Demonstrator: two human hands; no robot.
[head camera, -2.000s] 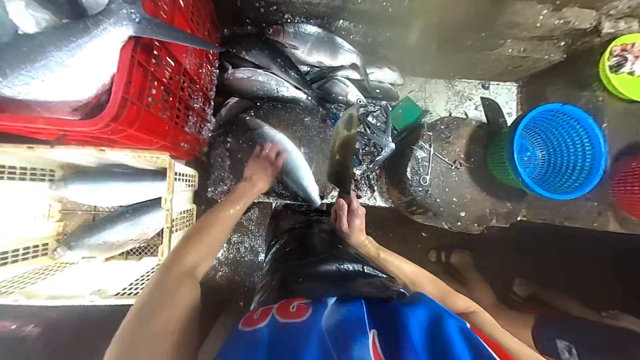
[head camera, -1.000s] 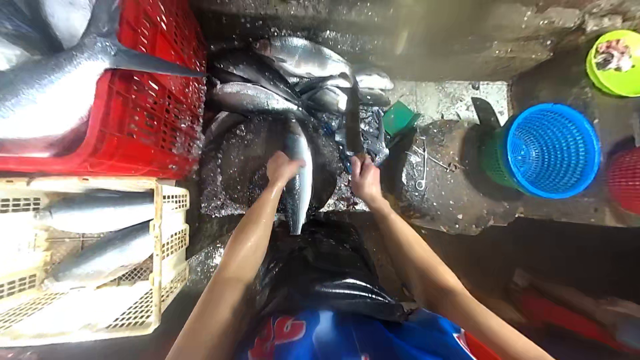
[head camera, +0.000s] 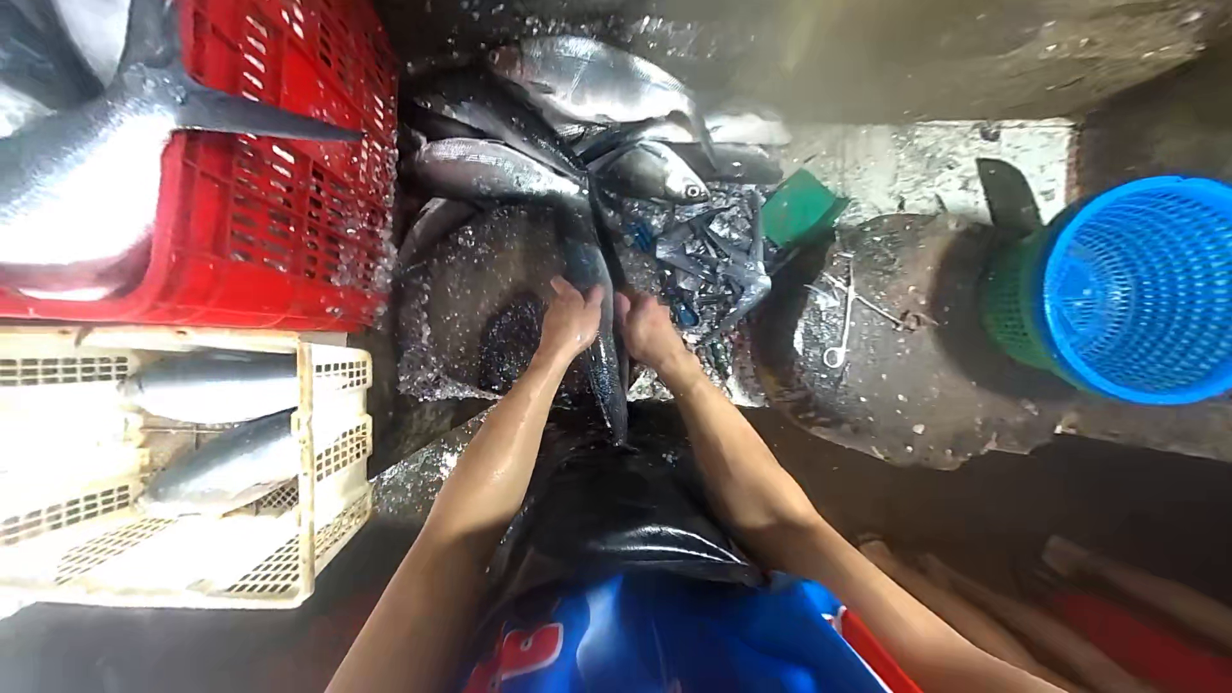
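Note:
Lying lengthwise in front of me on a round chopping block (head camera: 462, 279) is a silvery fish (head camera: 589, 260), its dark back turned up. My left hand (head camera: 575, 318) grips its left side. Close against the right side is my right hand (head camera: 652, 332), closed around a knife whose handle is mostly hidden. The dark knife blade (head camera: 608, 226) shows nearly edge-on, pointing away from me along the fish. Behind the block several whole fish (head camera: 597, 82) are piled. Ice and cut fish pieces (head camera: 717, 255) lie to the right of my hands.
A red plastic crate (head camera: 279, 183) holding large fish stands at left, above a cream crate (head camera: 306, 472) with fish. On the right are a green plastic piece (head camera: 799, 207), metal scissors-like tools (head camera: 849, 313), another blade (head camera: 1008, 192) and a blue basket (head camera: 1059, 318). A person's legs (head camera: 962, 597) show lower right.
My right hand has moved left with the knife, up against the fish. The fish now shows its dark back instead of its pale side. My left hand stays on it.

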